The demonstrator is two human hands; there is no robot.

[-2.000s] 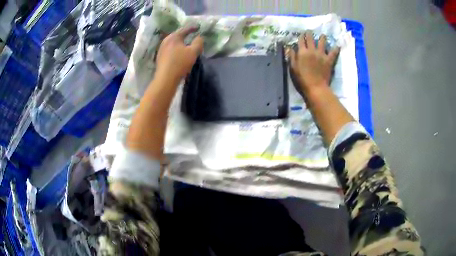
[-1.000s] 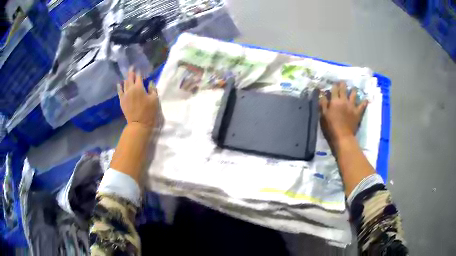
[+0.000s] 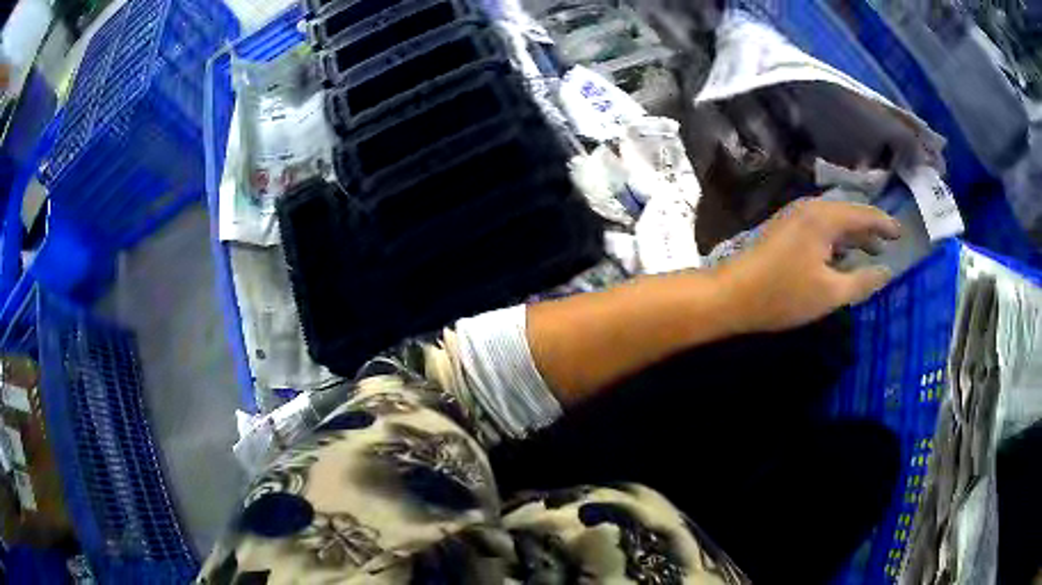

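A row of matt black parts [image 3: 411,97] stands close together like ribs in a paper-lined blue crate. The nearest black part [image 3: 457,251] sits at a different angle and overlaps the row's near end. My left hand [image 3: 811,263] is to the right of the row, over the crate edge beside the newspaper pile, fingers apart and slightly curled, with nothing seen in it. My right hand is not in view. A camouflage sleeve fills the lower left, and more of this cloth shows at bottom centre.
The newspaper pile [image 3: 971,400] shows at the right edge on a blue crate, with a white label [image 3: 935,203] near its corner. Crumpled newspaper [image 3: 651,189] lies right of the black parts. More blue crates [image 3: 131,126] stand at left on grey floor. Dark cloth lies below my forearm.
The view has swung left from the pile to the crate of black parts. The single black plate on the pile and my right hand have left the view. My left arm now reaches rightwards.
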